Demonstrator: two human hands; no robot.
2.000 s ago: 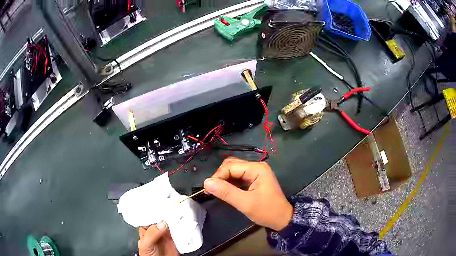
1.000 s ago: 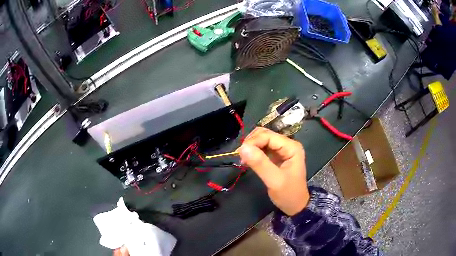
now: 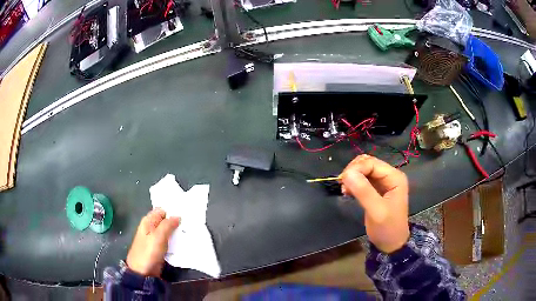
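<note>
My right hand (image 3: pixel 379 197) pinches a thin yellow-tan stick (image 3: pixel 323 179), its free end pointing left above the mat. My left hand (image 3: pixel 151 240) grips a white crumpled wipe (image 3: pixel 188 226) near the bench's front edge. The black panel (image 3: pixel 385 111) stands beyond my right hand, with silvery terminals (image 3: pixel 332 124) at its left part and red and black wires (image 3: pixel 355 126) in front. A translucent sheet (image 3: pixel 347 72) stands behind it, with brass-coloured standoffs between. The stick does not touch the terminals.
A black power adapter (image 3: pixel 250 161) lies between my hands. A green solder spool (image 3: pixel 88 210) is at left. Red-handled pliers (image 3: pixel 477 154), a brass-coloured block (image 3: pixel 439 132), a fan (image 3: pixel 438 60), a blue bin (image 3: pixel 485 62) and a green glue gun (image 3: pixel 392 37) are at right. A metal rail (image 3: pixel 117 81) crosses behind.
The view has swung left, bringing the spool and adapter into sight. My left hand is now fully in view with the wipe. The stick remains in my right hand, away from the wipe.
</note>
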